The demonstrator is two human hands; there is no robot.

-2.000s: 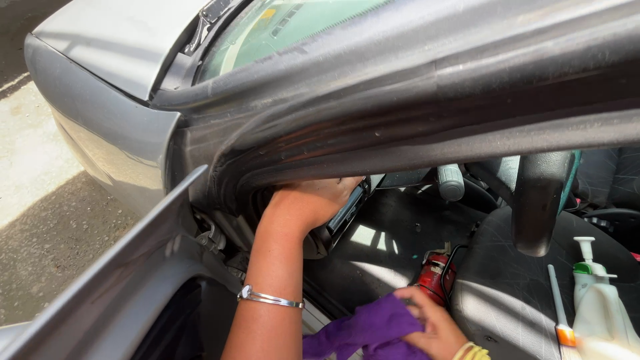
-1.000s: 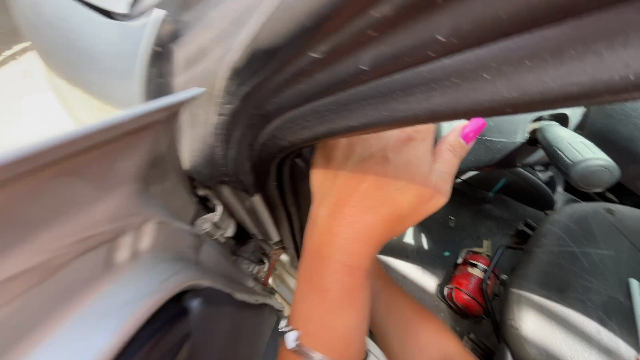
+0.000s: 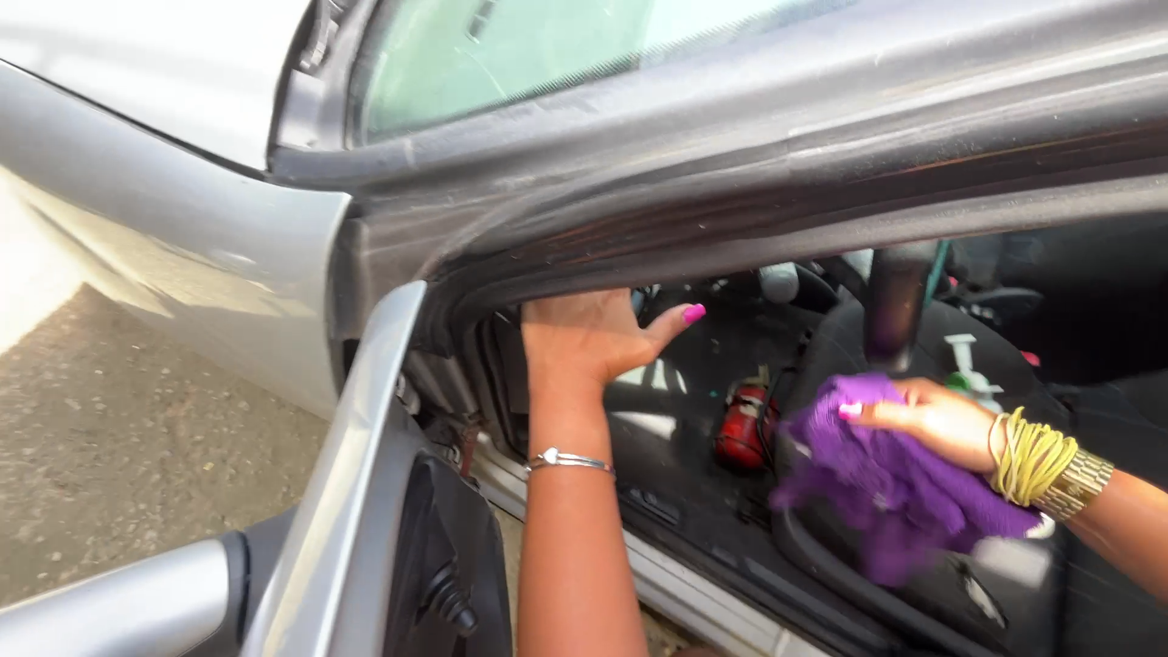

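My left hand [image 3: 593, 336] reaches through the open car doorway, under the dark front pillar [image 3: 712, 219]. Its thumb sticks out to the right; the other fingers are hidden behind the pillar, so whether they hold anything does not show. A silver bracelet [image 3: 570, 461] is on that wrist. At the right, my right hand [image 3: 926, 422] grips a crumpled purple cloth [image 3: 899, 488] above the car seat. Yellow bands [image 3: 1031, 456] and a metal watch band circle the right wrist.
A red fire extinguisher [image 3: 744, 429] lies on the car floor between my hands. The open door's edge [image 3: 351, 493] and side mirror [image 3: 119, 598] are at the left. A white-and-green bottle [image 3: 969, 370] is on the seat, near the steering wheel or a similar dark part.
My right hand has lifted the purple cloth and moved right, over the seat. My left thumb, hidden two seconds ago, now shows below the pillar.
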